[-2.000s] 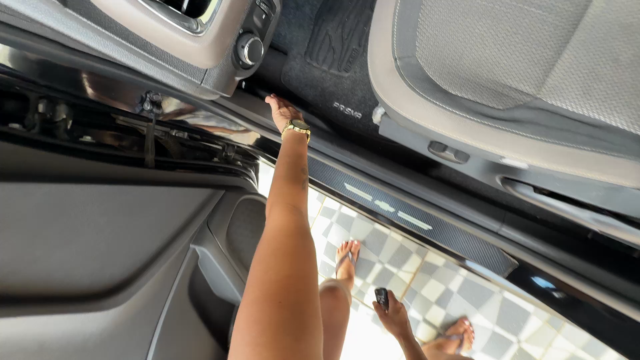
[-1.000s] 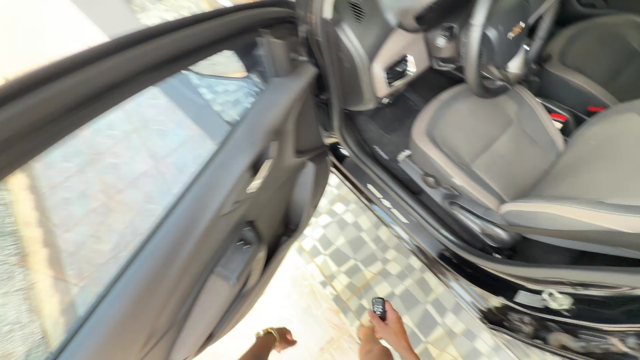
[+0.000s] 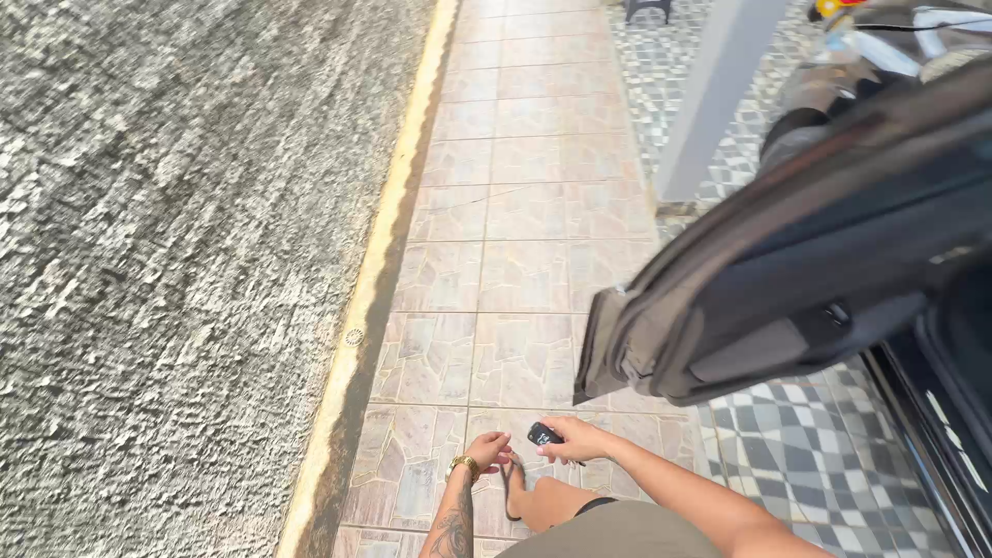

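My right hand (image 3: 572, 440) holds a black car key fob (image 3: 545, 436) between thumb and fingers, low in the middle of the head view. Just left of it is my left hand (image 3: 490, 452), its fingers loosely bent and nothing visible in them, with a gold-coloured watch (image 3: 463, 466) on the wrist. The two hands are apart. To the right, above my right forearm, a dark car door (image 3: 783, 310) stands open, and neither hand touches it.
The car's door sill (image 3: 922, 434) lies at the right edge, over checkered tiles (image 3: 806, 442). A tiled walkway (image 3: 527, 271) runs ahead, bordered by a yellow kerb (image 3: 387, 209) and a rough grey road surface (image 3: 178, 232). A grey pillar (image 3: 717, 93) rises beyond the door.
My left hand, at the car's sill two seconds ago, is now away from the car and near my right hand. The key fob stays in my right hand. The view has swung to the walkway.
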